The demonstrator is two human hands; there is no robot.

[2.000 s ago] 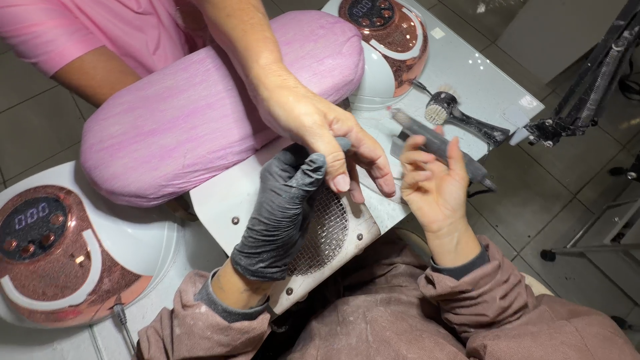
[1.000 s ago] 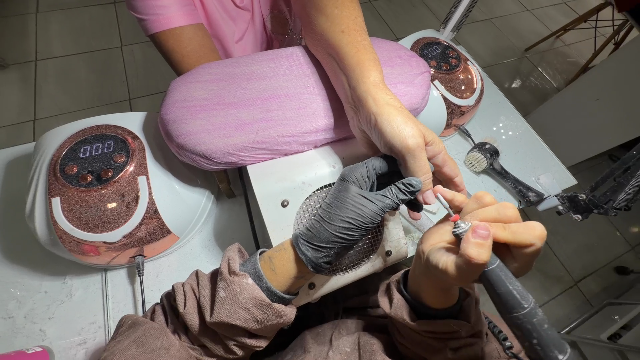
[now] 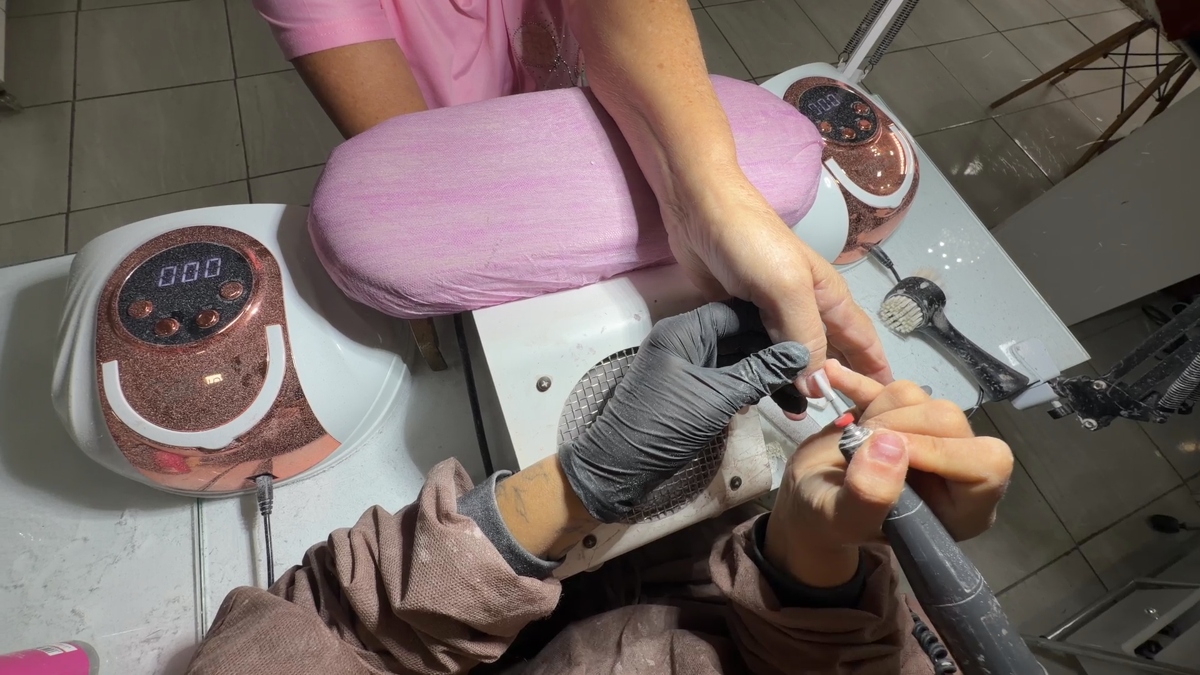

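Observation:
My left hand (image 3: 670,403), in a black glove, holds a finger of a client's hand (image 3: 764,253) above a dust collector's metal mesh grille (image 3: 600,398). My bare right hand (image 3: 900,459) grips a grey electric nail drill (image 3: 956,572) like a pen. The drill's bit (image 3: 829,392), with a red ring at its base, is at the held fingertip; whether it touches the nail I cannot tell. The client's forearm lies across a pink fabric-covered armrest (image 3: 525,192).
White and rose-gold nail lamps stand at left (image 3: 197,337) and back right (image 3: 853,141). A black-handled brush (image 3: 947,333) lies on the white table at right. A jointed black arm (image 3: 1125,389) reaches in from the right edge. A pink container (image 3: 47,659) is at lower left.
Two seconds ago the drill lay loosely across my raised right hand, away from the client's fingers; now it is in a pen grip with its bit at a fingertip. The view has shifted.

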